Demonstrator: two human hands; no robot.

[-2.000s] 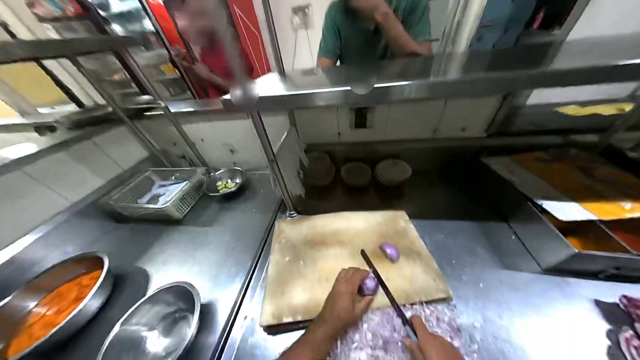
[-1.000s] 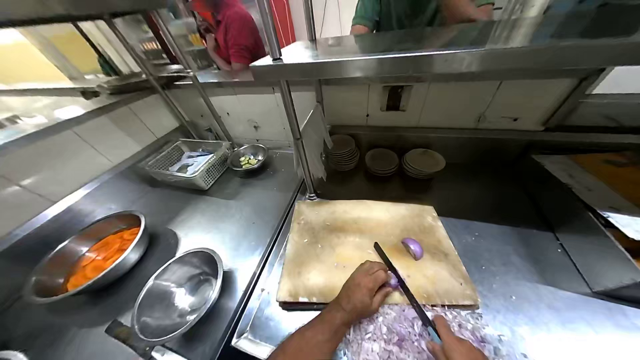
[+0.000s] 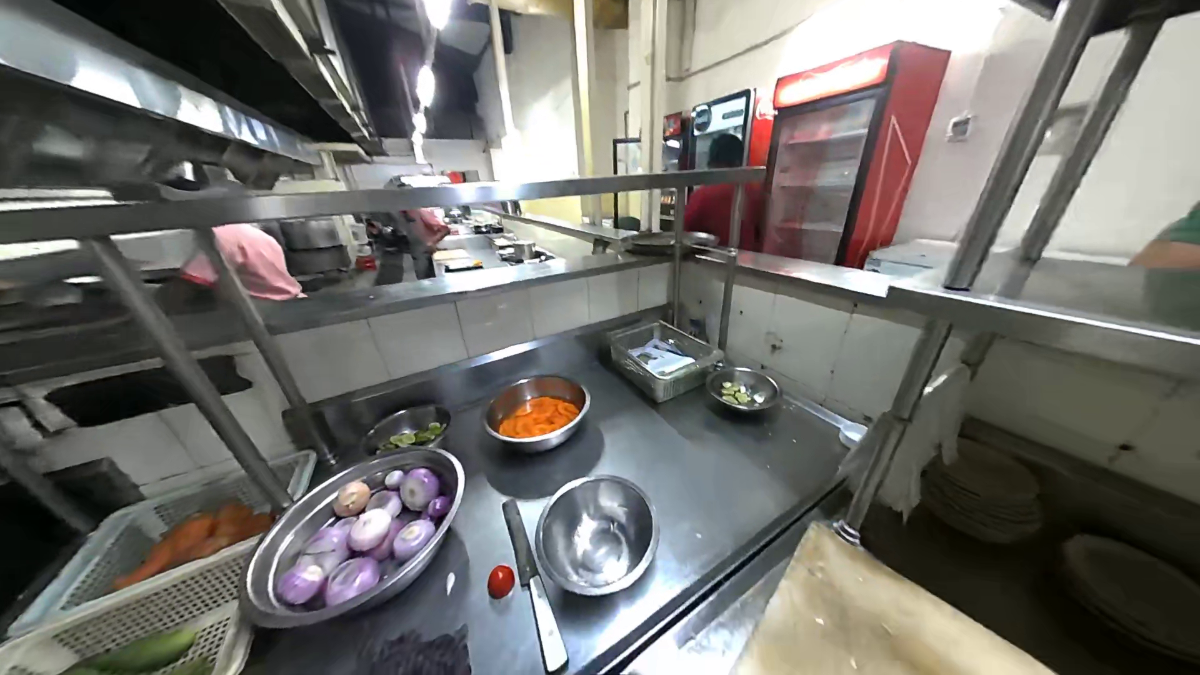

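Note:
Neither of my hands shows in the head view, so what they hold is hidden. The left edge of the cutting board (image 3: 872, 609) lies at the bottom right, with small bits on it. To its left on the steel counter sits an empty metal bowl (image 3: 598, 534). Beside that bowl are a knife (image 3: 534, 586) with a pale handle and a small red tomato (image 3: 501, 581). A large steel basin (image 3: 267, 600) holds several peeled purple onions (image 3: 370, 530). Chopped dark purple pieces (image 3: 417, 653) lie at the bottom edge.
Behind stand a bowl of orange cut vegetable (image 3: 537, 418), lime bowls (image 3: 742, 389) (image 3: 408, 431) and a wire-like basket (image 3: 662, 361). Plastic crates (image 3: 141, 572) of carrots and green vegetables are at left. A steel post (image 3: 891, 450) rises beside the board; plates (image 3: 980, 492) are stacked at right. People stand beyond the shelf.
The view has swung far to the left. My hands, the knife in my right hand and the onion under my left hand have gone out of view.

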